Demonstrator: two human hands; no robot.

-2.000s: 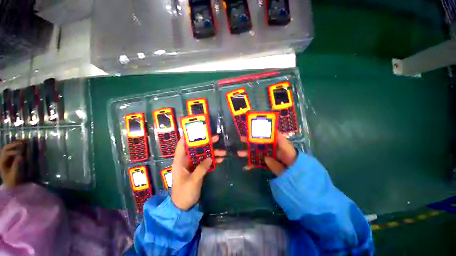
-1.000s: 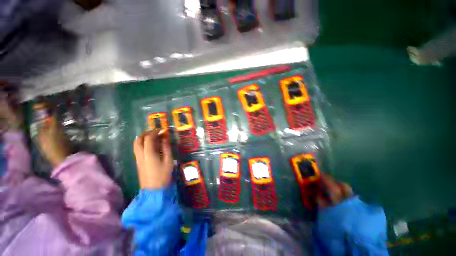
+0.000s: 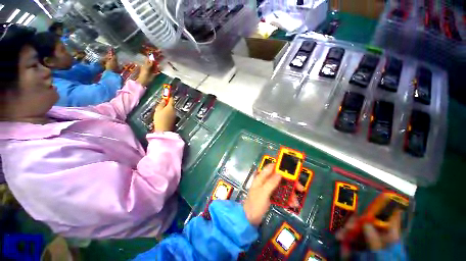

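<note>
My left hand [image 3: 263, 193] holds a red keypad phone with a yellow-orange frame [image 3: 289, 163], its screen dark, above the clear blister tray [image 3: 237, 157]. My right hand [image 3: 380, 235], blurred, holds another such phone [image 3: 389, 210], tilted, at the tray's right side. Between them a phone with a dark screen [image 3: 346, 196] lies in a pocket. Two more phones are partly hidden behind my left hand's phone. Along the near side, phones with white lit screens [image 3: 284, 238] lie in the tray, some cut off by the lower edge.
Stacked blister trays [image 3: 301, 102] with face-down dark phones stand behind the work tray. An open cardboard box [image 3: 260, 49] and a fan [image 3: 150, 23] are farther back. On the left, a person in pink [image 3: 97, 168] holds phones over another tray [image 3: 204, 140]; a person in blue sits beyond.
The view has swung left and up, showing the neighbours. My left hand now lifts a phone above the tray. My right hand holds a tilted phone at the right side.
</note>
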